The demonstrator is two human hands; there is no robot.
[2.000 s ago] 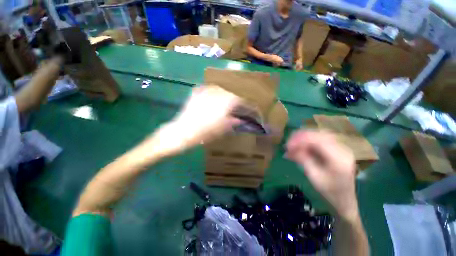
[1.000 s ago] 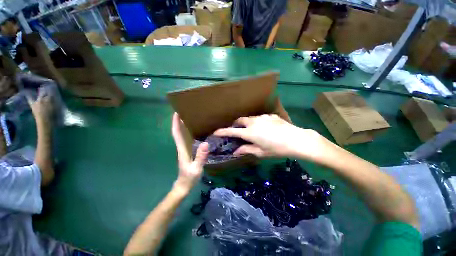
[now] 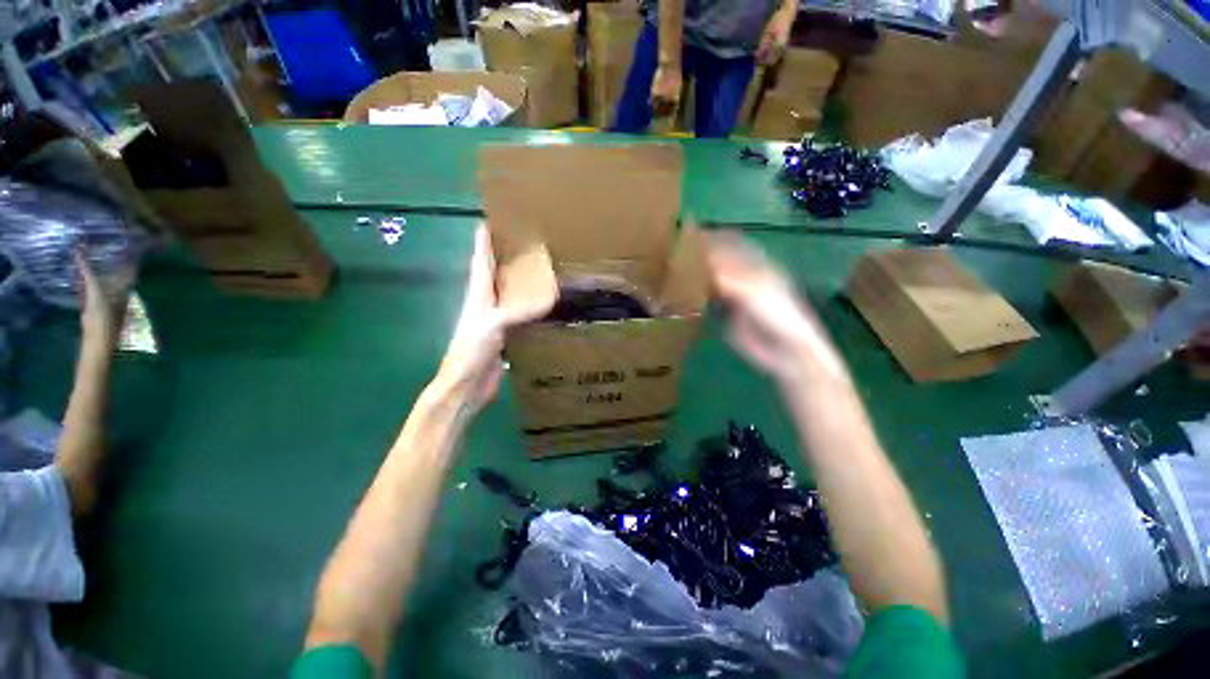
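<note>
An open cardboard box [image 3: 597,378] stands upright on the green bench in front of me, its tall lid flap [image 3: 584,199] raised at the back and dark print on its near side. A dark product [image 3: 597,305] lies inside, partly hidden by the walls. My left hand [image 3: 480,325] holds the box's left side by the side flap. My right hand [image 3: 763,299] is blurred at the right side flap; whether it touches the flap is unclear. A black cable pile [image 3: 717,517] lies nearer me, with a crumpled clear plastic bag [image 3: 610,597] at its near edge.
Closed boxes [image 3: 936,312] sit at right near a slanted metal post [image 3: 1015,126]. Bubble wrap bags [image 3: 1062,517] lie at the right. Another cable pile [image 3: 833,177] lies across the bench. A co-worker's arm [image 3: 90,378] and an open box [image 3: 246,226] are at left; a person [image 3: 710,53] stands across.
The box has turned from tilted to upright, its printed side now facing me. My right hand has come out of the box to its right side. My left hand stays at the left side.
</note>
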